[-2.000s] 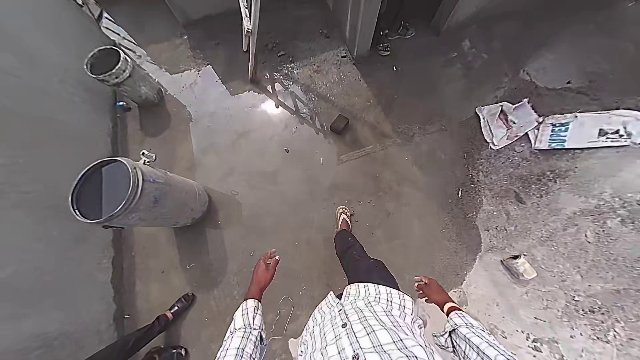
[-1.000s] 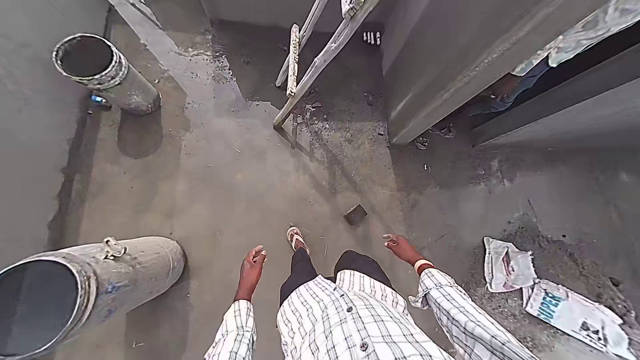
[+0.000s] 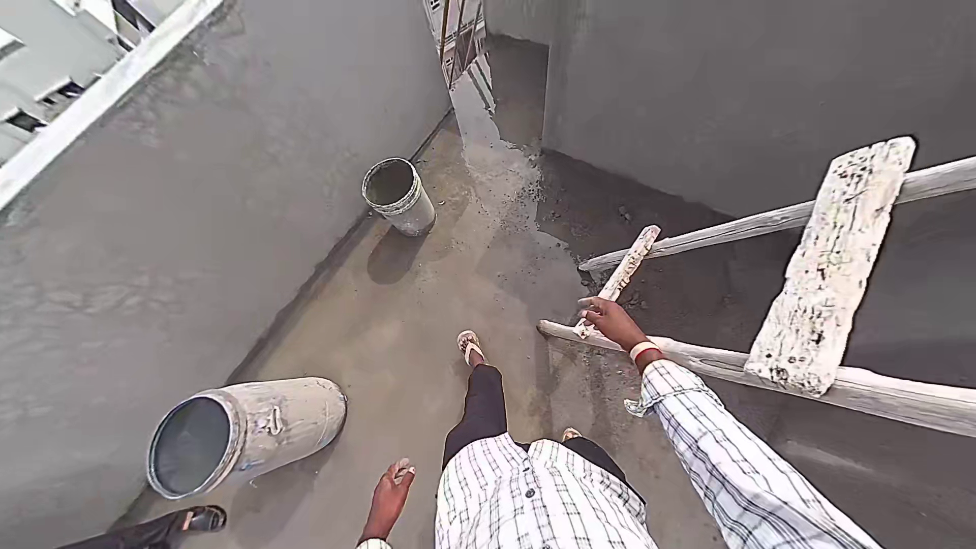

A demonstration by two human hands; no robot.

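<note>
My left hand (image 3: 390, 492) hangs low over the wet floor, fingers loosely curled with nothing in them. To its left lies or leans a large drum (image 3: 282, 419) with a round dark mouth; its exact tilt I cannot tell. My right hand (image 3: 608, 320) is stretched forward, fingers apart, over the lower rung (image 3: 629, 263) of a rough wooden ladder (image 3: 709, 358); whether it touches the wood I cannot tell. A wide, plaster-spotted board (image 3: 835, 267) crosses the ladder's two poles further right. One sandalled foot (image 3: 470, 347) is forward on the floor.
Ahead on the left, a smaller drum (image 3: 404, 202) stands beside the low grey wall (image 3: 191, 229). Another person's shoe (image 3: 204, 518) and dark trouser leg show at the lower left. A grey plastered wall (image 3: 747, 91) rises behind the ladder. A wet strip (image 3: 476, 114) runs ahead.
The view has swung left and moved forward. The ladder, at the top a second ago, now lies at the right near my right hand. The white sacks have left the view.
</note>
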